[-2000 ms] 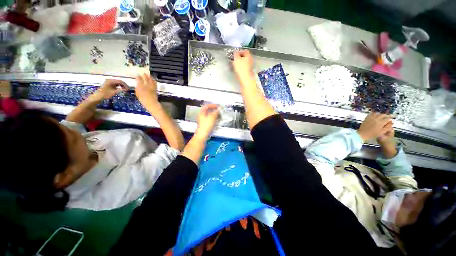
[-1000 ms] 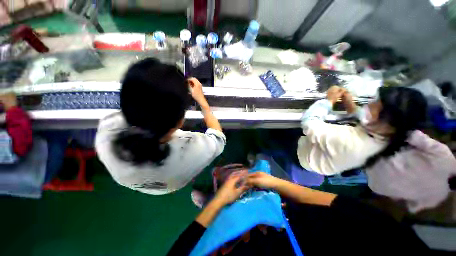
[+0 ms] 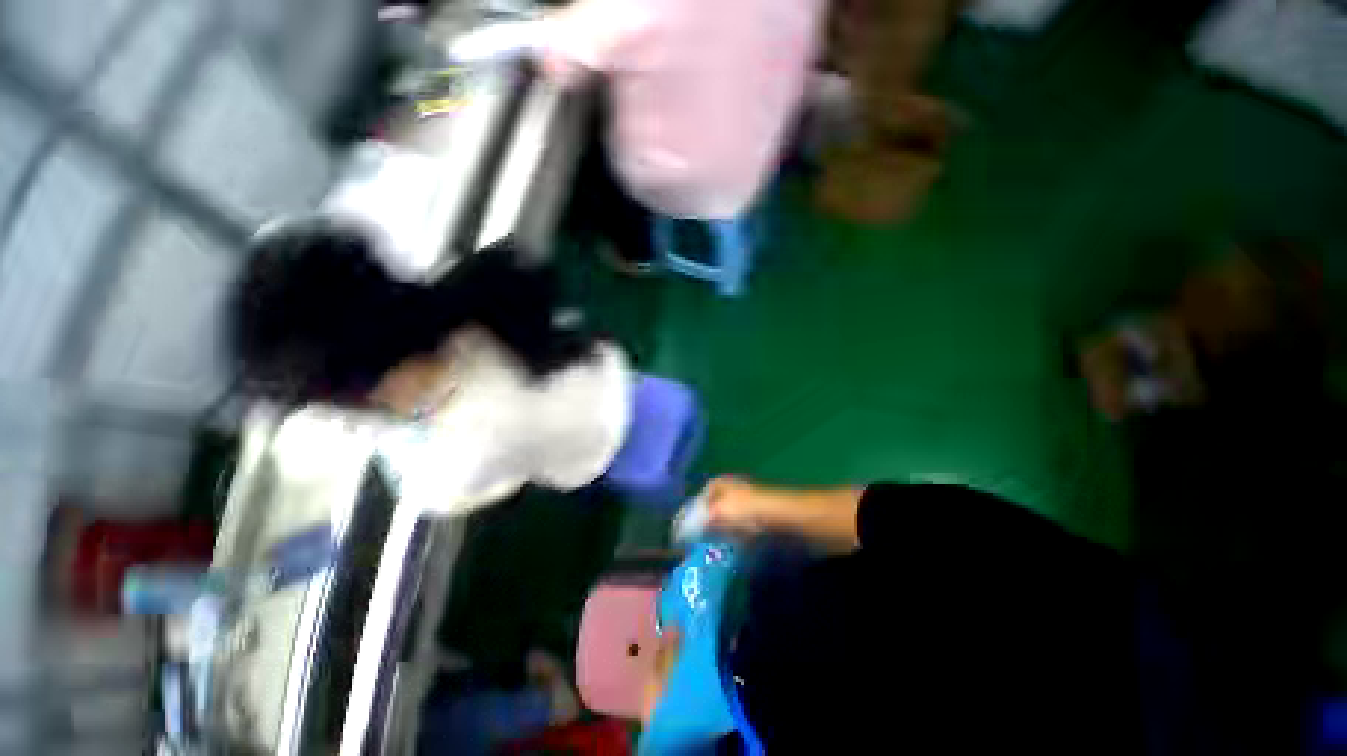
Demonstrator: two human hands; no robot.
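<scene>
The view is strongly blurred. My right hand (image 3: 734, 505) is in front of my body, its fingers at a small pale patch (image 3: 690, 520) at the top of the blue apron (image 3: 700, 628). Whether it grips that patch is unclear. A blurred strip of skin at the apron's left edge looks like part of my left hand (image 3: 660, 668); its fingers cannot be made out. A pink stool (image 3: 618, 647) with a hole in its seat is just left of the apron.
The assembly line's rails (image 3: 387, 628) run up the left side, with a dark blue board (image 3: 303, 554) behind them. A seated person in a pale top (image 3: 539, 421) leans over the line near a purple stool (image 3: 655, 436). Another person wears pink (image 3: 709, 96). Cartons (image 3: 1145, 362) stand on the green floor.
The view has swung to the right, away from the bench. My hands left the tray and line, came together over the apron, and now appear apart. The pink stool has come into view.
</scene>
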